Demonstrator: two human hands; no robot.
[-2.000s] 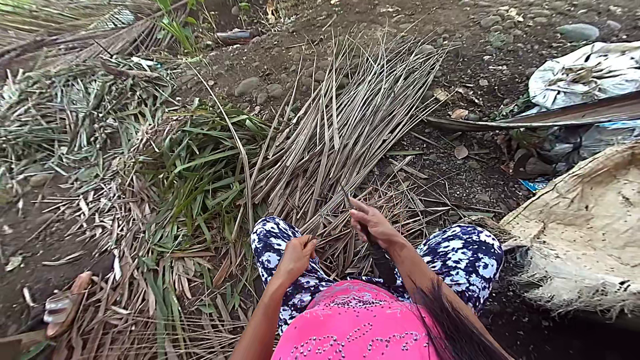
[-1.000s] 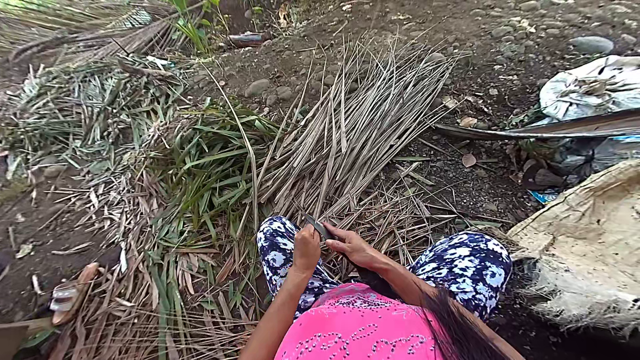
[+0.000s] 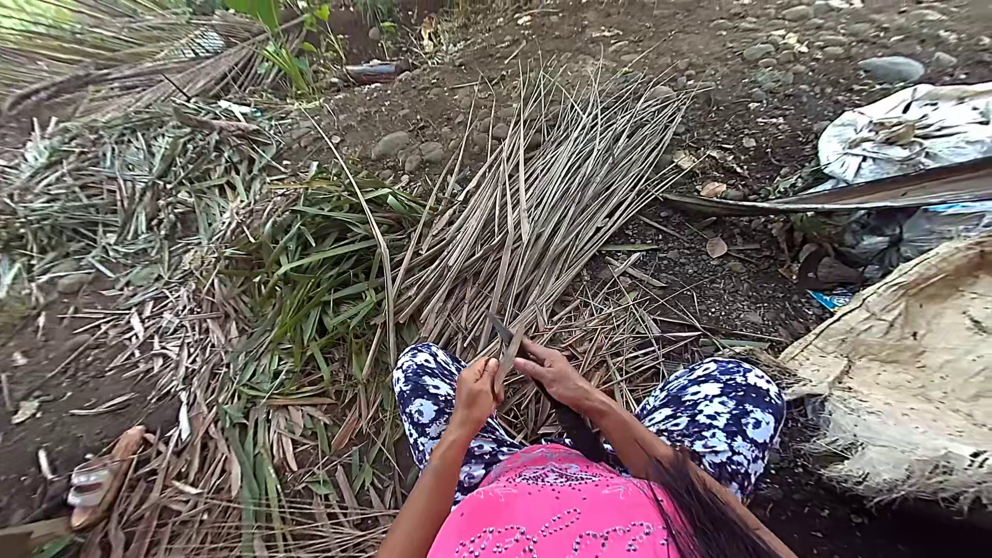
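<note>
Both my hands are close together above my lap. My left hand [image 3: 477,389] is closed on the lower end of a dry palm leaf strip [image 3: 508,358], which points up and away. Beside it, my right hand [image 3: 555,375] grips a dark knife [image 3: 502,332], its narrow blade crossing the strip and pointing up to the left. The knife's handle is largely hidden by the hand. Just beyond my hands lies a large heap of dry, thin palm leaf strips [image 3: 542,209]. Green leaf strips [image 3: 310,287] lie in a pile to its left.
Leaf scraps [image 3: 186,310] cover the ground at left, with a sandal [image 3: 101,480] at lower left. On the right are a white sack [image 3: 899,139], a long dry frond stalk [image 3: 876,195] and a frayed tan sack [image 3: 914,349]. Stones [image 3: 891,70] dot the soil at the back.
One second ago the knife lay across between both hands; now its blade points up and away beside a leaf strip in my left hand. My left hand has moved lower.
</note>
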